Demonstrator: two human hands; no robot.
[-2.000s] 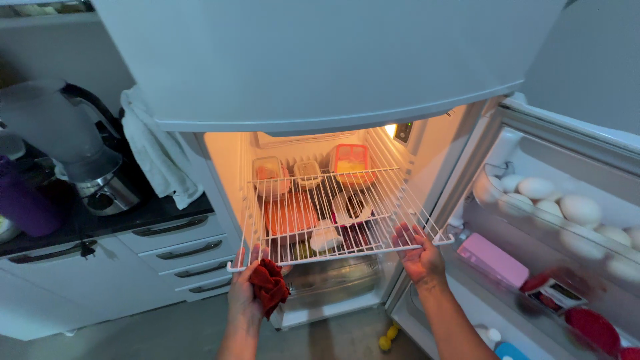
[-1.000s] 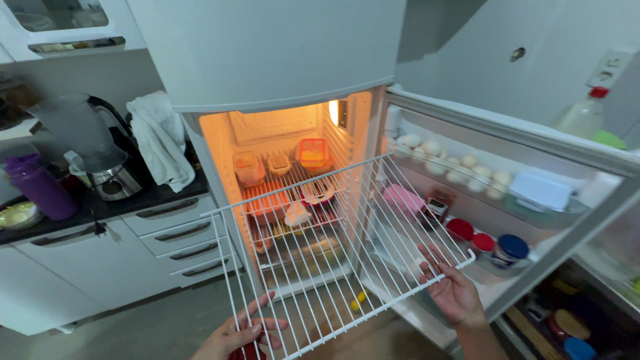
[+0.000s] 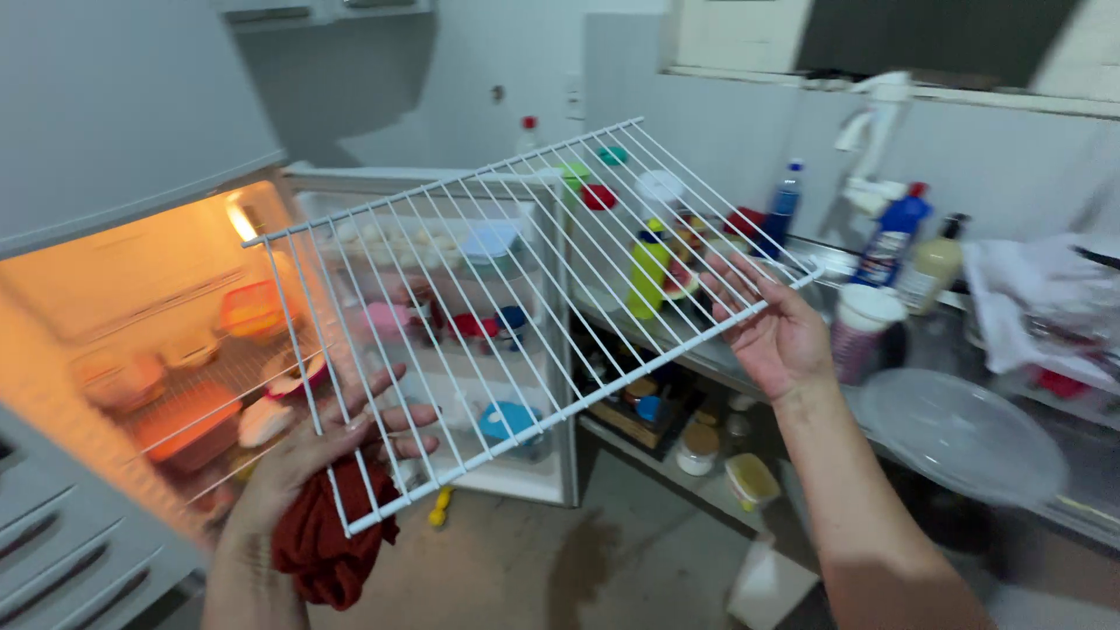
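A white wire refrigerator shelf [image 3: 516, 439] is held up, tilted, between my two hands. My left hand [image 3: 337, 446] supports its near left corner, fingers spread beneath the wires, and also holds a crumpled dark red cloth [image 3: 337, 534]. At the right end, my right hand [image 3: 770, 328] grips the shelf's edge with the fingers under the wires. Behind the left part of the shelf stands the lit, open refrigerator [image 3: 122, 271], with food containers on another wire shelf inside. Its open door [image 3: 551, 420] shows through the wires, with eggs and jars in its racks.
To the right runs a sink counter [image 3: 1085, 455] with a clear plastic lid [image 3: 962, 433], a foam cup stack [image 3: 862, 332], a blue bottle [image 3: 892, 232] and a yellow-green bottle [image 3: 649, 271]. Below it, a low shelf holds jars and a tub [image 3: 752, 479]. Drawers [image 3: 70, 534] stand at lower left.
The wire shelf was at the refrigerator's opening two seconds ago; my hands have drawn it out and carried it right, in front of the door. The view has swung right to the sink.
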